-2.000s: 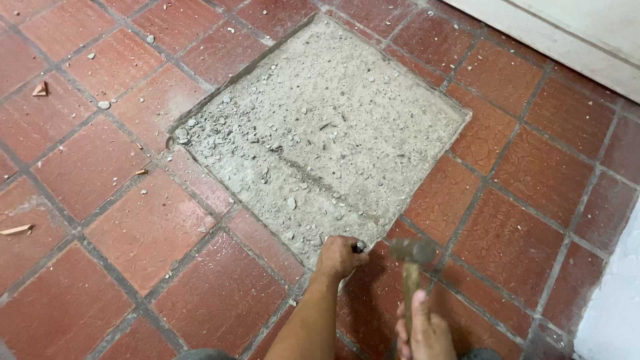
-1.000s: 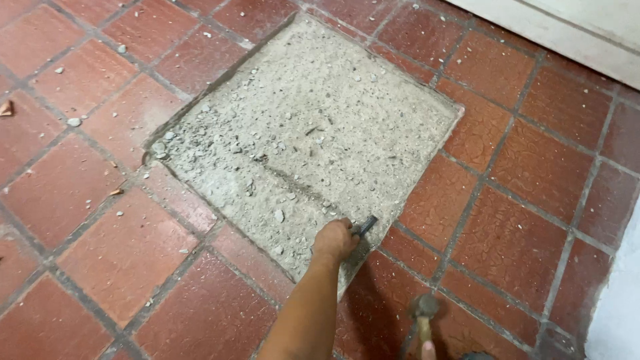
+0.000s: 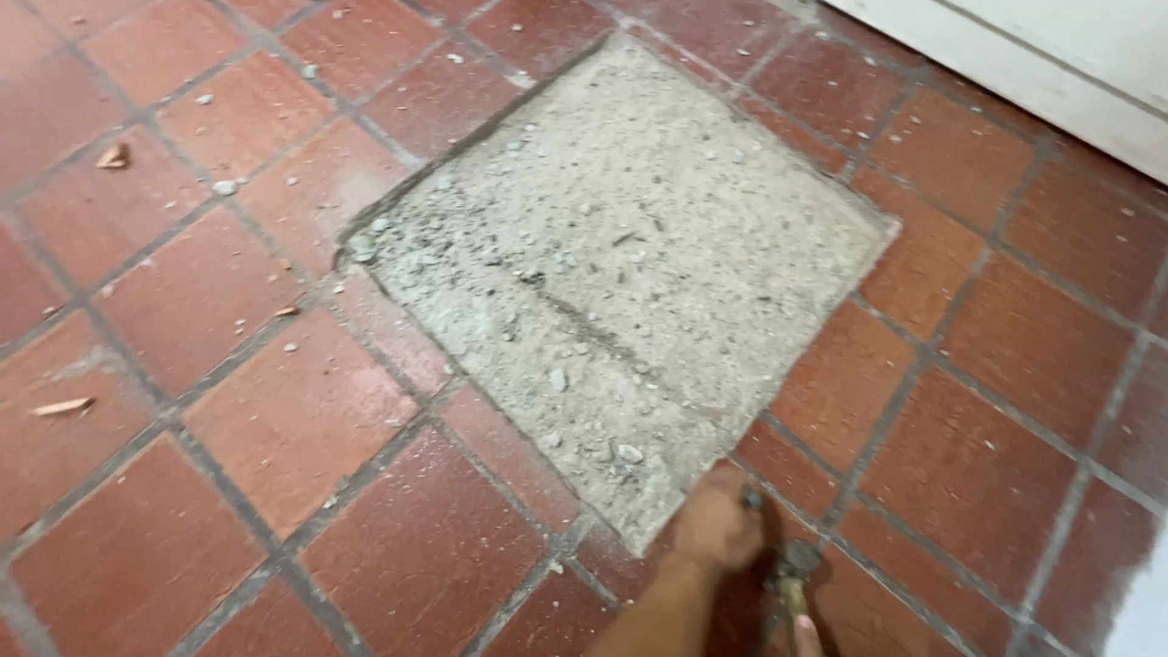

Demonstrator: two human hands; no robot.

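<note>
A square patch of bare, rough mortar (image 3: 693, 219) lies sunk among red clay floor tiles (image 3: 995, 397). At its near right edge is my left hand (image 3: 721, 525), closed around a dark metal tool, probably a chisel (image 3: 750, 497), of which only the top end shows. Just right of it, the head of a hammer (image 3: 797, 555) on a wooden handle is close to that tool, not touching it. My right hand (image 3: 806, 634) grips the handle at the bottom edge of the view, where mostly one finger shows. Loose mortar crumbs (image 3: 630, 453) lie on the patch.
Broken tile chips (image 3: 64, 407) and small pebbles (image 3: 224, 187) are scattered over the tiles on the left. A white panel or door base (image 3: 1031, 68) borders the floor at the top right. Something white (image 3: 1141, 602) stands at the lower right edge.
My left hand with the metal tool has moved from over the patch's near part back to its near right edge. The hammer has come nearer to the left hand than one second ago.
</note>
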